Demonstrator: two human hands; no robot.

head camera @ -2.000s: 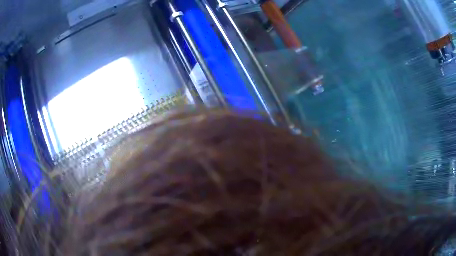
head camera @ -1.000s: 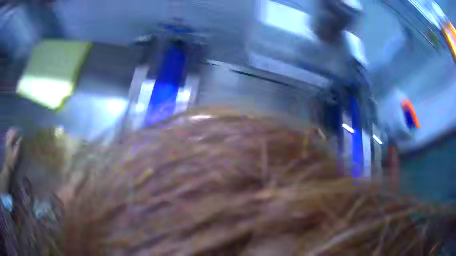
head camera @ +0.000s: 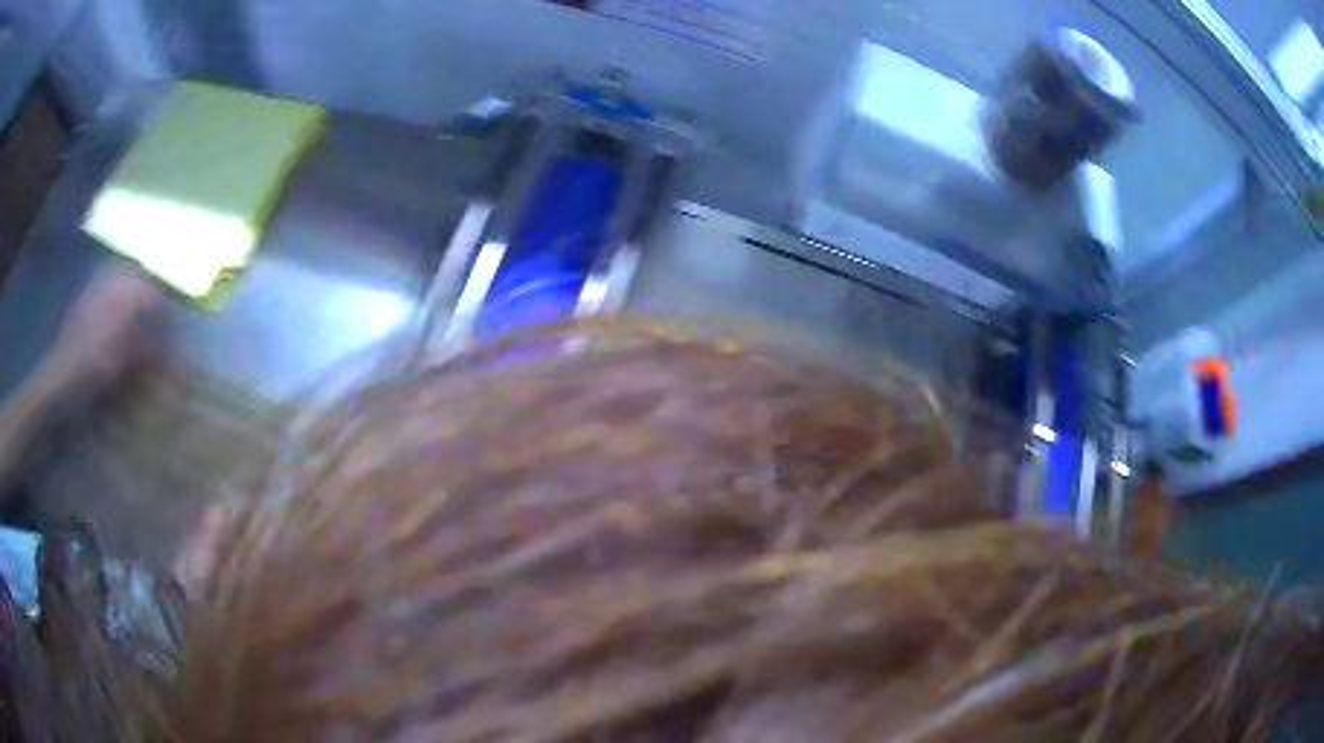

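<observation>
A blurred forearm and hand, which I take as my left hand (head camera: 109,327), reach in from the left edge. The hand is at the lower left edge of a pale yellow stack or tray (head camera: 218,167); I cannot tell if they touch. A brownish, blurred surface (head camera: 153,436) lies below the hand. A small skin-coloured patch (head camera: 203,549) shows at the hair's left edge; it may be part of my right hand, mostly hidden. Finger positions and any held thing cannot be made out. Brown hair covers the lower middle and right.
A shiny steel surface (head camera: 312,327) lies right of the yellow thing. Two blue strips (head camera: 559,232) (head camera: 1064,421) with chrome rods flank a grey plate (head camera: 741,269). A dark round body (head camera: 1053,124) is above. A white box with an orange-and-blue part (head camera: 1212,399) is at right.
The view swung left from the plate with rows of small parts, then shifted slightly. Since one second ago, the left hand has moved up and right, nearer the yellow thing.
</observation>
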